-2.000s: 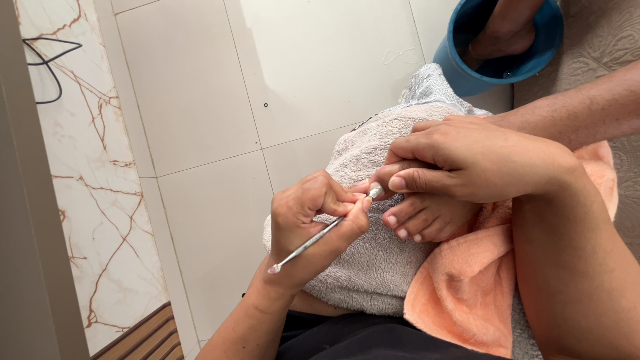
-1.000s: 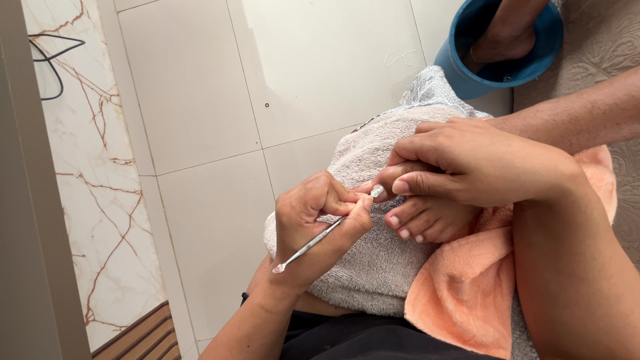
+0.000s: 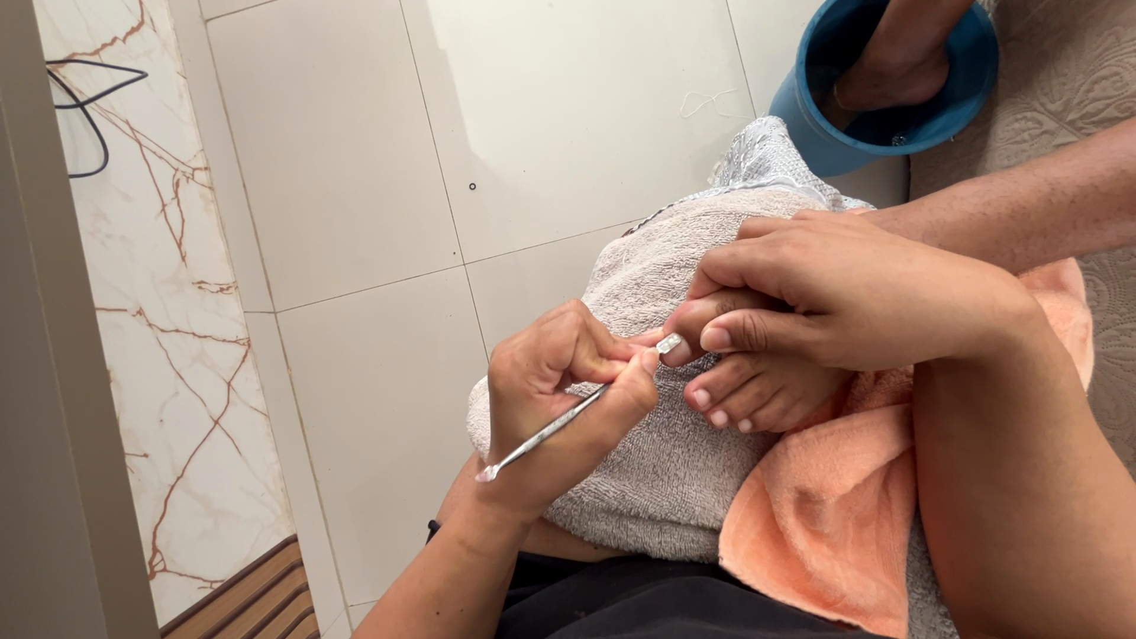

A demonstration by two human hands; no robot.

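Note:
My left hand point(image 3: 568, 399) is closed around a slim metal nail tool point(image 3: 555, 426), likely a cuticle pusher. Its lower end points down-left; its upper end is hidden by my fingers near the big toenail point(image 3: 672, 346), which carries a pale, shiny patch. My right hand point(image 3: 852, 284) lies over another person's foot point(image 3: 763, 386), thumb and fingers around the big toe. Beneath the foot are a grey-beige towel point(image 3: 657, 497) and an orange cloth point(image 3: 825, 524).
At the upper right, a blue bucket point(image 3: 816, 133) holds the person's other foot point(image 3: 892, 75). Pale floor tiles point(image 3: 355, 177) lie ahead. A black cable point(image 3: 89, 102) rests on veined marble point(image 3: 191, 355) at left, with wooden slats point(image 3: 253, 599) at the lower left.

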